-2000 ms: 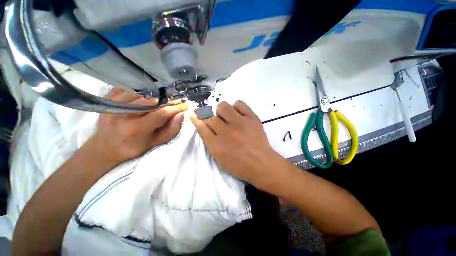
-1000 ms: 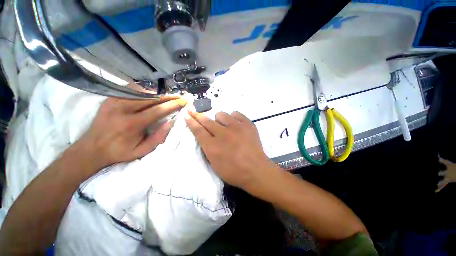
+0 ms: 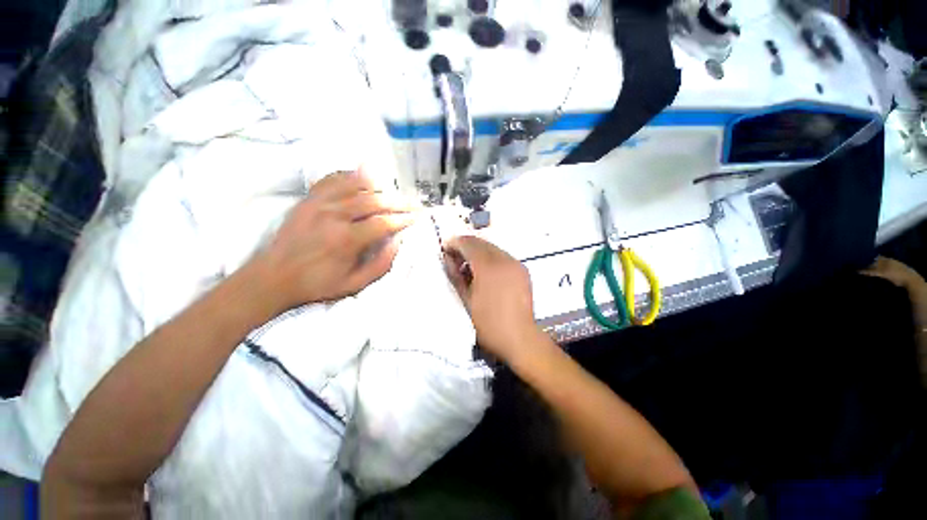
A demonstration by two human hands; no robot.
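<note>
The white lining [image 3: 295,406] spreads over the left of the view and up to the needle area, with dark seam lines and a narrow dark edge strip [image 3: 297,384] on it. My left hand [image 3: 330,244] lies on the lining just left of the presser foot [image 3: 447,198], fingertips near the foot. My right hand [image 3: 493,295] is at the lining's right edge, just below the foot, fingers curled with the cloth edge at the fingertips. The sewing machine [image 3: 651,147] stands above and right of my hands. The needle tip is lost in glare.
Scissors with green and yellow handles [image 3: 605,289] lie on the machine bed right of my right hand. A thin white tool [image 3: 727,254] is farther right. A black strap [image 3: 635,81] crosses the machine head. Plaid fabric [image 3: 51,193] is at far left. Another person's arm [image 3: 900,279] shows at right.
The view has pulled back and shows more of the machine and lining. My right hand has moved slightly down from the foot, its fingers more curled. My left hand stays on the cloth.
</note>
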